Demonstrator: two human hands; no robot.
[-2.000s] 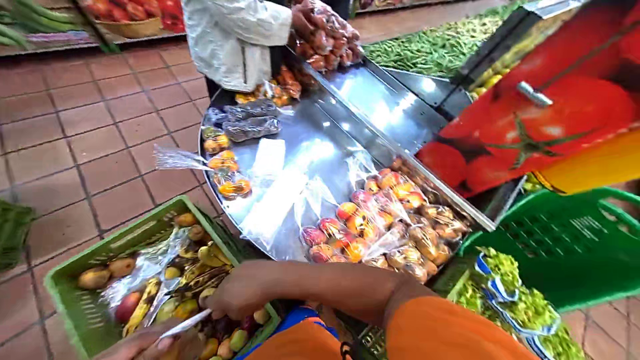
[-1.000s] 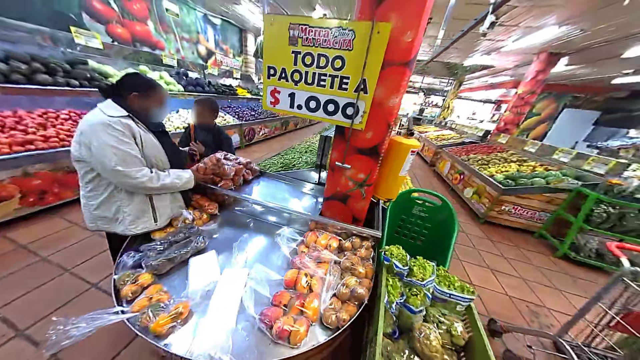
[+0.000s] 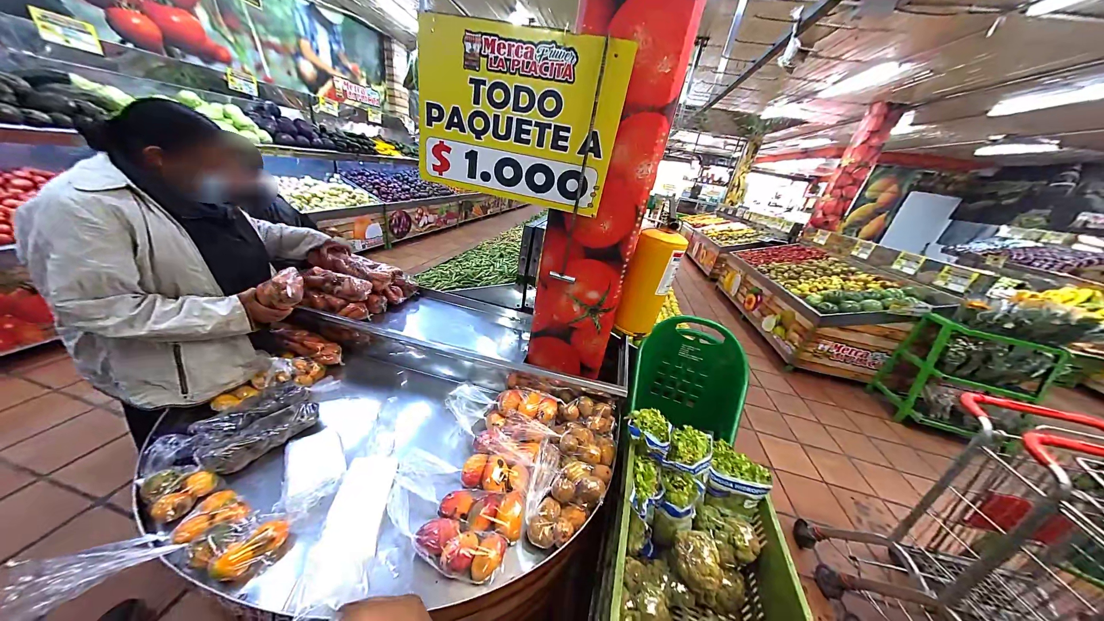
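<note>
Only a small part of one of my hands [image 3: 385, 609] shows at the bottom edge, by the rim of the round metal table [image 3: 405, 345]; which hand it is, and its fingers, I cannot tell. Just above it lie flattened clear plastic bags [image 3: 358, 517]. Bagged red and orange fruits [image 3: 474, 517] rest to the right, beside bags of brownish round fruits [image 3: 573, 483]. On the left side are bagged orange-green fruits [image 3: 233, 535] and dark bagged produce [image 3: 259, 431]. Nothing held by me is visible.
Across the table a person in a light jacket [image 3: 147, 285] holds a bag of reddish produce [image 3: 280, 289]. A tomato-print pillar [image 3: 578, 293] bears a yellow sign [image 3: 517, 103]. At right stand a green crate [image 3: 780, 569] of bagged greens, a green plastic chair [image 3: 690, 371] and a shopping cart [image 3: 983, 517].
The view has swung up from the fruit crate and my forearm. The person across has lifted a small bag of reddish produce off the pile toward the left.
</note>
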